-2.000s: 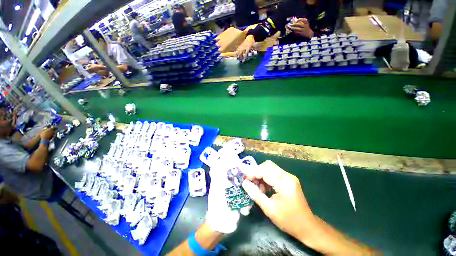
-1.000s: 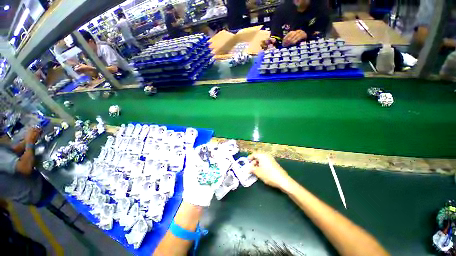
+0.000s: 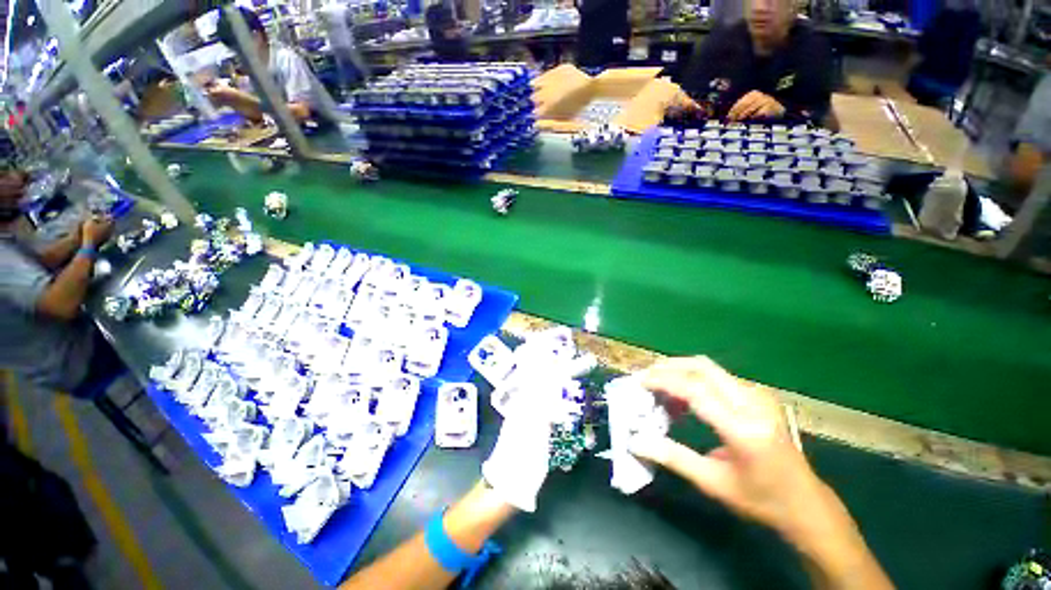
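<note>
My left hand (image 3: 524,432), in a white glove with a blue wristband (image 3: 452,546), holds a green circuit board (image 3: 568,443) with silvery parts and dark wires at its fingertips. My bare right hand (image 3: 720,432) holds a white plastic housing (image 3: 632,436) between thumb and fingers, just right of the board. Housing and board look close together; whether they touch cannot be told. A few loose white housings lie behind and left of my gloved hand, one (image 3: 456,415) flat beside the tray.
A blue tray (image 3: 490,323) with rows of white housings lies left. The green conveyor belt (image 3: 692,277) runs beyond the bench, carrying a few units. A white stick (image 3: 793,428) is partly behind my right hand. More boards (image 3: 1028,573) lie lower right. People sit across the belt and far left.
My right hand reached to the loose housings and now holds one beside the board. My left hand still holds the board and has moved right in view. The view has shifted.
</note>
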